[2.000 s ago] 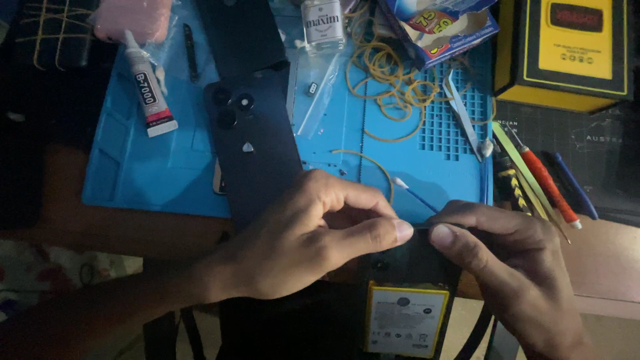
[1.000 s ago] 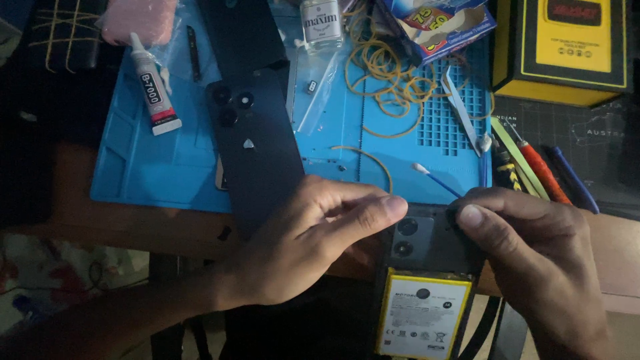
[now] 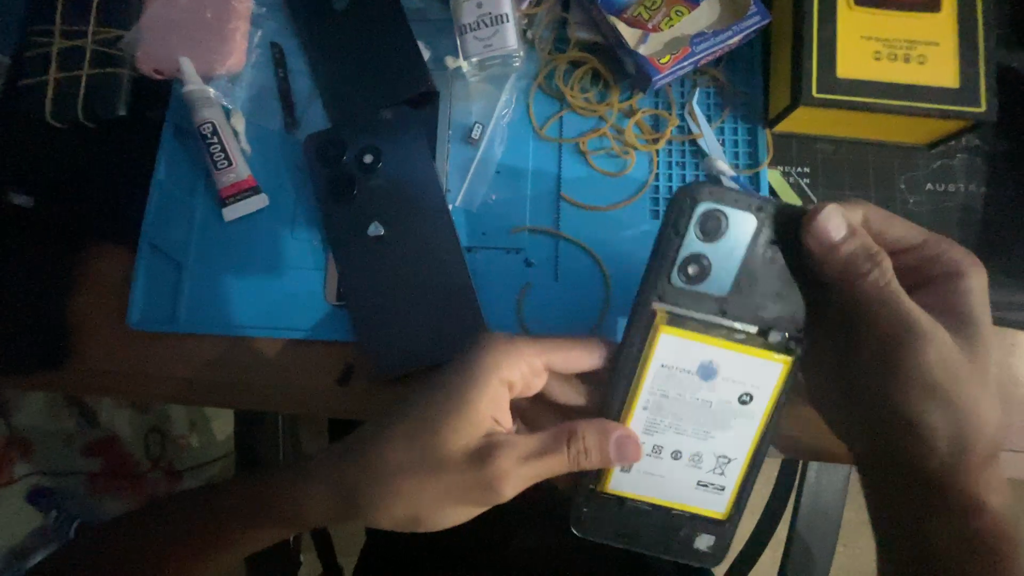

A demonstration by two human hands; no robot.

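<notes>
An opened smartphone (image 3: pixel 724 308), its battery (image 3: pixel 704 424) exposed and its two camera lenses at the top, is held tilted over the table's front edge. My left hand (image 3: pixel 512 432) grips its left side, thumb on the battery's lower left edge and fingers at the side. At the upper right corner, my right hand (image 3: pixel 896 296) pinches the phone between thumb and fingers; part of that corner is hidden. A dark phone back cover (image 3: pixel 400 264) lies on the blue work mat (image 3: pixel 232 296), left of the held phone. Tweezers (image 3: pixel 706 132) rest just beyond the phone's top.
On the mat are a B-7000 glue tube (image 3: pixel 218 152), loose rubber bands (image 3: pixel 596 120), a clear bottle (image 3: pixel 486 36) and a plastic bag (image 3: pixel 488 136). A cardboard box (image 3: pixel 696 40) and a yellow and black tool-set box (image 3: pixel 888 72) stand at the back right.
The phone, held low in front of the table before, has been raised and tilted. My left hand has moved from near its top to its lower left side.
</notes>
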